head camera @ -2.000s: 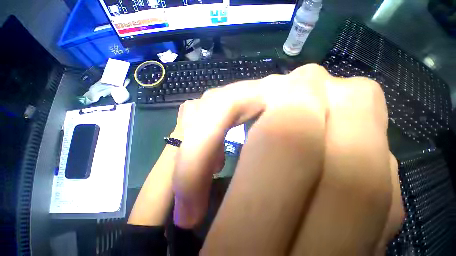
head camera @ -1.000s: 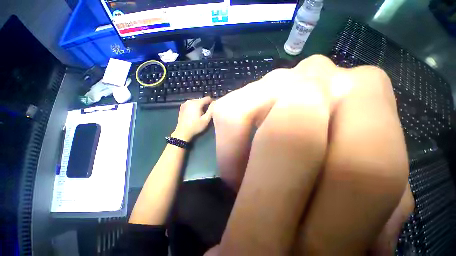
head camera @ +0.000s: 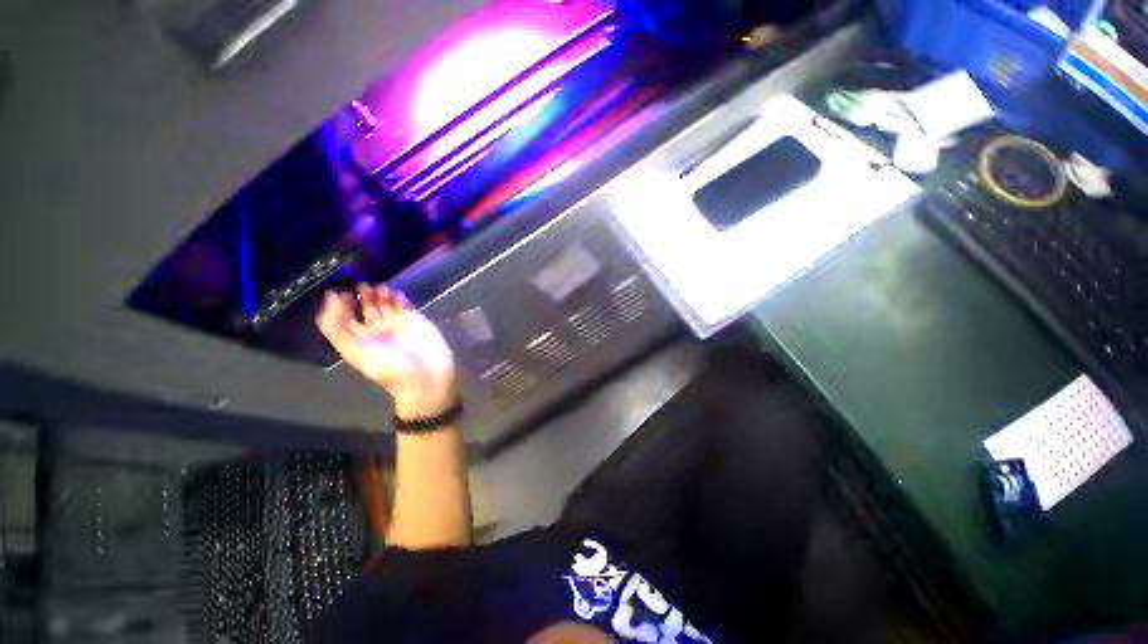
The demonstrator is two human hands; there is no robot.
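Observation:
The grey AOI machine (head camera: 151, 189) fills the upper left, with a dark window lit pink, blue and red. My left hand (head camera: 388, 342), with a dark bead bracelet, is at the lower edge of this window. Its palm shows, its fingers are slightly curled and apart, and no held thing shows in it. A dotted strip (head camera: 302, 289) lies just beyond the fingertips inside the dark window; I cannot tell whether they touch it. My right hand is not in view; a small blurred skin patch shows at the bottom edge.
A clipboard with papers (head camera: 718, 279) bears a black smartphone (head camera: 758, 183). To the right are a computer keyboard (head camera: 1045, 264), a yellow tape roll (head camera: 1022, 172), a dotted label sheet (head camera: 1070, 440) and a blue-faced device (head camera: 1011, 493). Dotted board stacks (head camera: 271, 541) stand lower left.
The view has swung left from the monitor to the machine. My left hand has moved from near the keyboard to the machine's window. The large hand close to the camera has left the view.

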